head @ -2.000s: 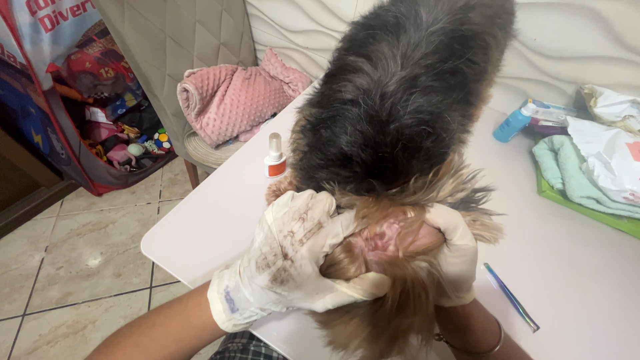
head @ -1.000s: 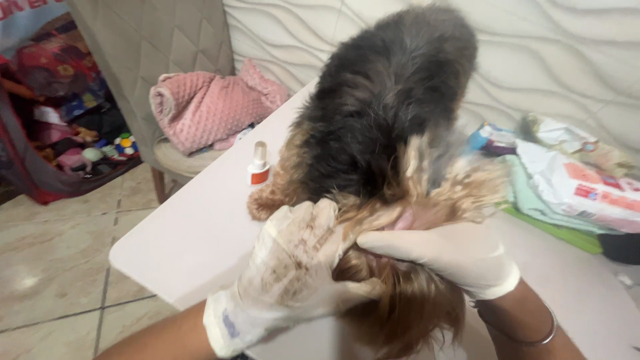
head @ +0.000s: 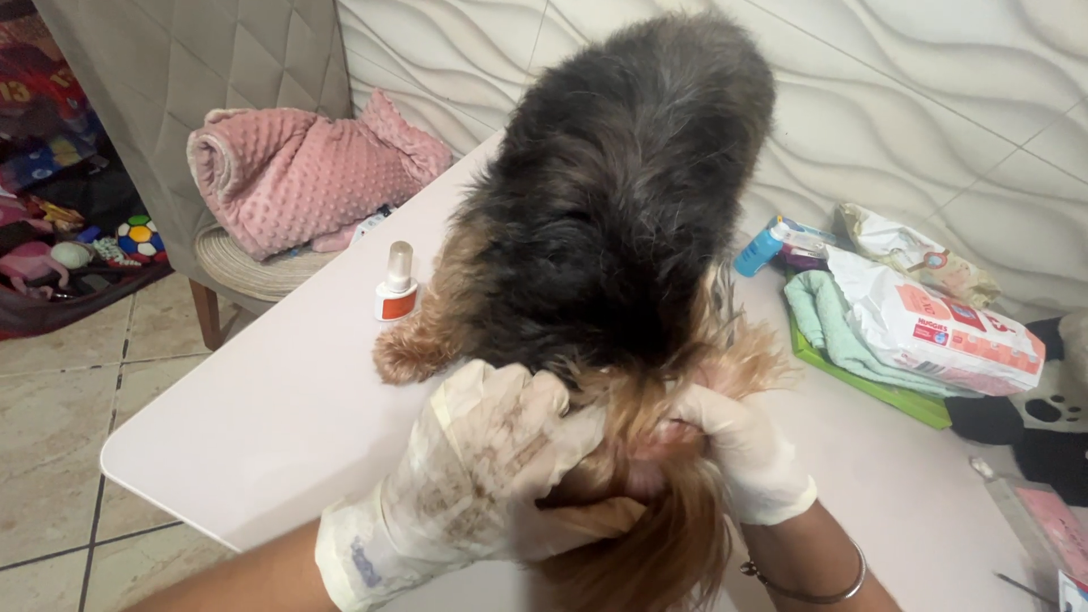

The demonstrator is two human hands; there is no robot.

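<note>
A long-haired black and tan dog (head: pixel 612 195) is on the white table, its head low and towards me. My left hand (head: pixel 484 467), in a pale glove with brown stains, holds the dog's head hair at the left side of the ear. On the right, my right hand (head: pixel 739 450), also gloved, pinches the ear flap, and pink skin of the ear (head: pixel 654 459) shows between the hands. A small white bottle with an orange label and clear cap (head: pixel 397 285) stands by the dog's front paw (head: pixel 412 348).
A rolled pink blanket (head: pixel 314 174) lies on a padded chair (head: pixel 263 276) at the left. To the right are a blue bottle (head: pixel 761 248), a green towel (head: pixel 829 327), a Huggies pack (head: pixel 935 323), a green tray (head: pixel 939 414) and a panda plush (head: pixel 1054 408). A textured wall stands behind.
My right hand has moved from across the ear to its right side, and the pink skin there shows again. My left hand keeps its hold on the head hair.
</note>
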